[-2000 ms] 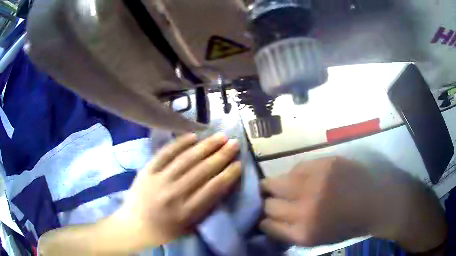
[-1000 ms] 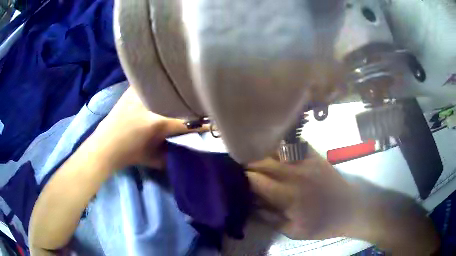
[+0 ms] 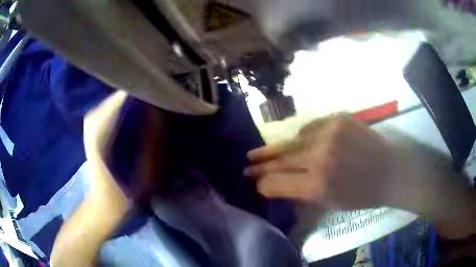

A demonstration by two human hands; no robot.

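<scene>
A navy fabric piece [image 3: 209,141] lies under the sewing machine head [image 3: 120,57], up to the presser foot and needle area. Light grey-blue fabric [image 3: 229,229] lies folded in front of it. My left hand [image 3: 112,156] is blurred at the navy piece's left side; its fingers are partly hidden by the fabric, and its grip cannot be made out. My right hand [image 3: 323,161] is also blurred. Its fingertips rest at the navy piece's right edge; whether they pinch it is not clear.
A navy fabric heap [image 3: 47,114] lies on the left. A dark phone-like slab [image 3: 441,99] and a red sticker [image 3: 377,111] are on the right. A printed ruler scale [image 3: 360,221] runs along the white table's front edge, with a blue basket [image 3: 404,247] beyond it.
Navy fabric now lies under the machine head where pale fabric was two seconds ago. My left hand has moved left from the needle area. The camera view has shifted back from its tilt one second ago.
</scene>
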